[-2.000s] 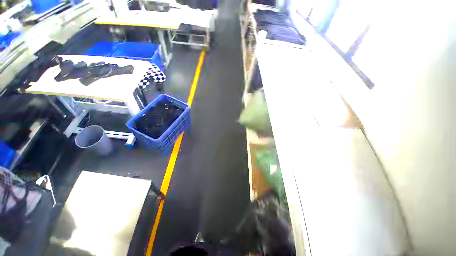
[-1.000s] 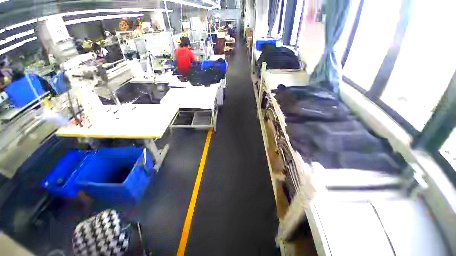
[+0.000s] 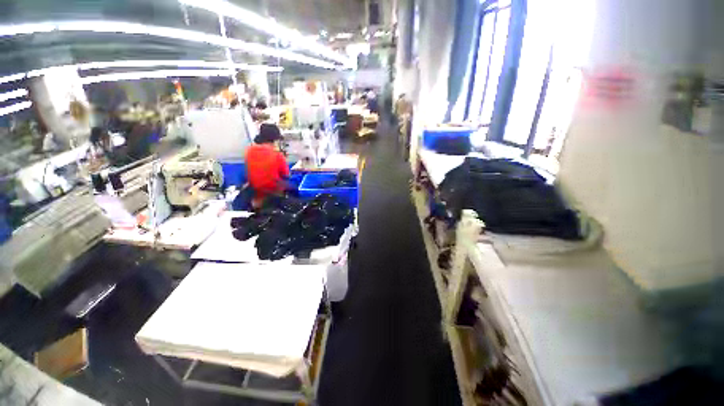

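Neither of my hands is in view. Nearest in front of me stands a small side table (image 3: 238,313) with a plain white top and metal legs, left of the aisle. Behind it, a heap of black pieces (image 3: 298,226) lies on a white surface. On the right, a long window-side bench (image 3: 568,305) carries a pile of dark cloth (image 3: 508,198). Dark material also shows, cut off, at the bottom right corner; I cannot tell what it is.
The dark aisle floor (image 3: 389,277) runs ahead between the tables and the bench. A person in red (image 3: 267,168) is beyond the black heap, beside a blue tub (image 3: 327,189). A sewing machine (image 3: 193,184) stands on the left. A blue box (image 3: 447,140) sits on the far bench.
The view has moved forward along the aisle and tilted up. The blue bins and checkered seat have left the picture; the person in red, black heap and side table appear nearer.
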